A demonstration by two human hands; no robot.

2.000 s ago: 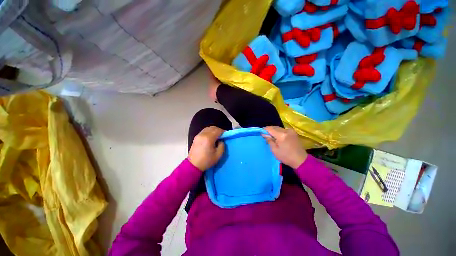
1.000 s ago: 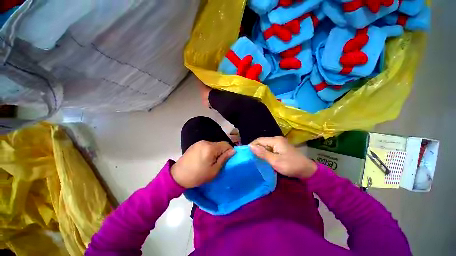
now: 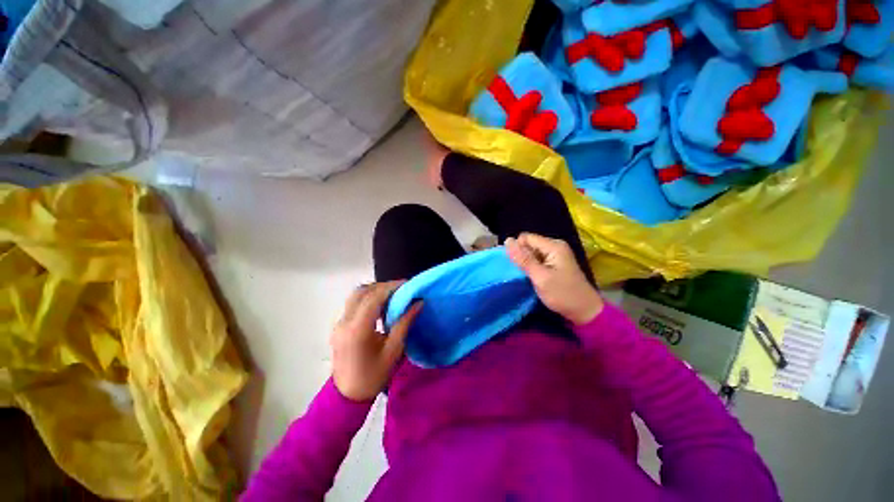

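A light-blue plush piece [image 3: 466, 306] is held above my lap, its hollow side facing up and its rim squeezed into a narrow oval. My left hand [image 3: 367, 338] holds its left end, with the thumb inside the hollow and the fingers outside. My right hand [image 3: 555, 276] pinches the rim at the upper right end between thumb and fingers. No red bow shows on this piece from here. I cannot make out a needle or thread in either hand.
A full yellow bag [image 3: 723, 238] of blue pieces with red bows [image 3: 755, 113] lies beyond my knees. A crumpled yellow bag [image 3: 162, 333] is at left, a woven sack [image 3: 265, 88] at upper left. At right is an open carton [image 3: 701, 328] with a dark tool [image 3: 769, 341] and white compartment [image 3: 848, 358].
The plush piece has gone from spread flat to squeezed narrow and tilted. My left hand has moved from the top edge to the left end. My right hand stays at the rim, slightly higher.
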